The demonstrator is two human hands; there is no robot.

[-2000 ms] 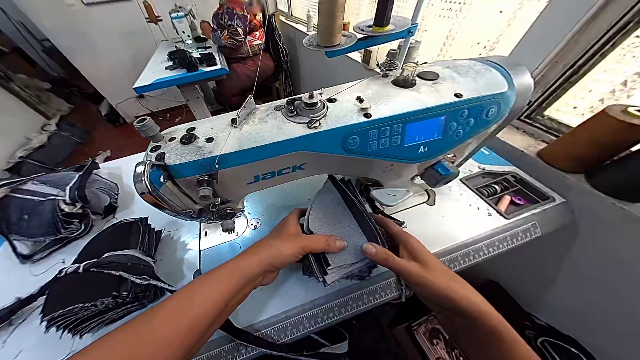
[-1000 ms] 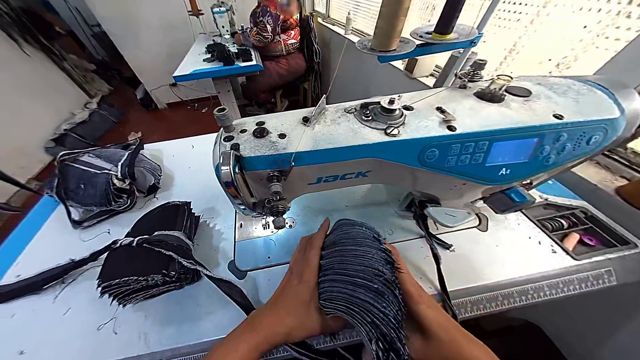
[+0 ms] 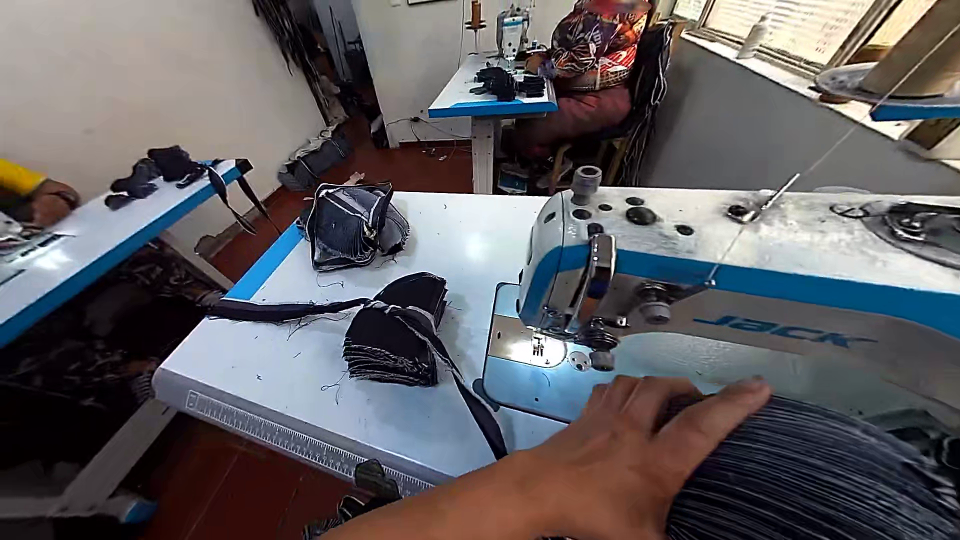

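Observation:
My left hand [image 3: 637,450] rests against the left side of a thick stack of dark denim pieces [image 3: 810,472], thumb over its top edge, in front of the Jack sewing machine [image 3: 750,292]. My right hand is out of the frame. Left of the needle plate [image 3: 525,341], another stack of dark denim pieces [image 3: 394,330] lies bound with a long fabric strip [image 3: 480,405], whose ends trail both ways across the white table. Behind it sits a bundle of faded denim pieces [image 3: 356,225].
A ruler strip [image 3: 300,442] runs along the table's front edge. At the left, a co-worker's hand [image 3: 54,202] is by another table [image 3: 112,232] bearing dark fabric pieces. A seated person [image 3: 600,67] is at a machine behind. A thread cone [image 3: 911,52] stands upper right.
The view has swung far to the left, and my right hand has left it. One second ago both hands were around the denim stack; two seconds ago the pieces showed a broad, light face.

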